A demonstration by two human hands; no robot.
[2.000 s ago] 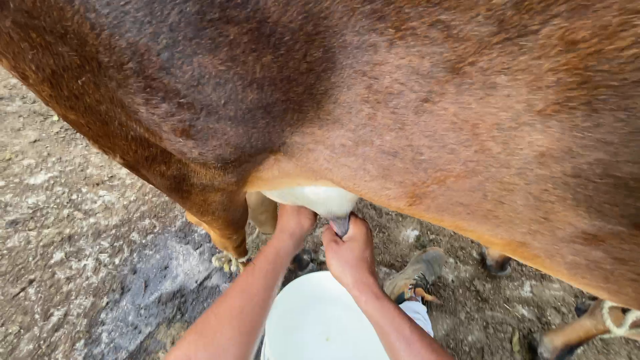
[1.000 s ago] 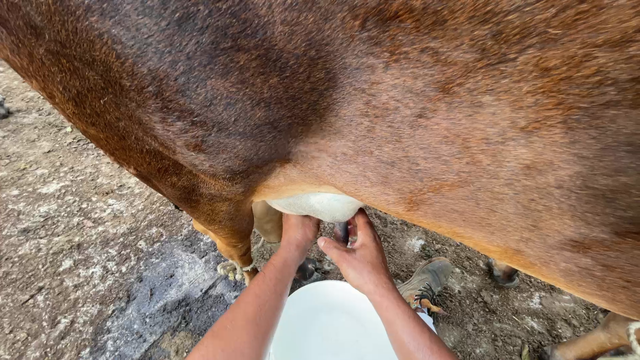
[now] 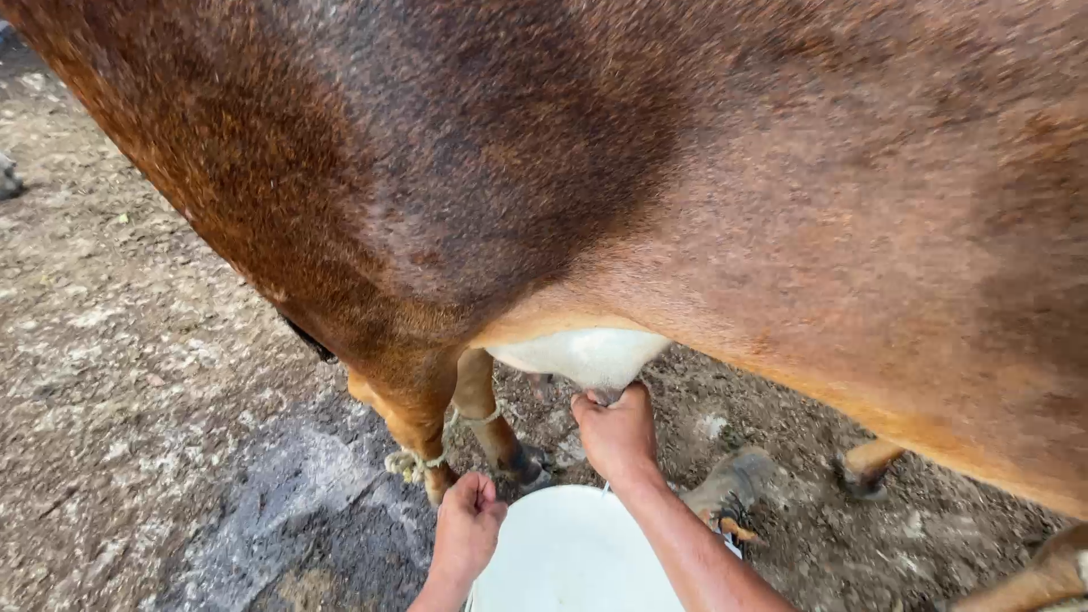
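A brown cow (image 3: 544, 187) stands across the view, with its pale udder (image 3: 586, 353) low at the centre. My right hand (image 3: 618, 432) is closed around a dark teat directly under the udder. My left hand (image 3: 467, 520) is off the udder, lower and to the left, its fingers curled with nothing visible in them. It hangs by the left rim of a white bucket (image 3: 578, 561), which sits below the udder between my forearms. Another teat (image 3: 541, 387) shows behind, under the udder's left part.
A pale rope (image 3: 433, 461) loops around the cow's hind legs (image 3: 484, 408) left of the bucket. A worn boot (image 3: 733, 489) rests on the ground right of my right hand. The cow's front legs (image 3: 1041, 569) stand at the lower right. Dirt ground (image 3: 127, 382) is wet beside the bucket.
My left hand has come away from the udder, down and left to beside the bucket. My right hand, loosely spread by a teat one second ago, is now closed on a teat.
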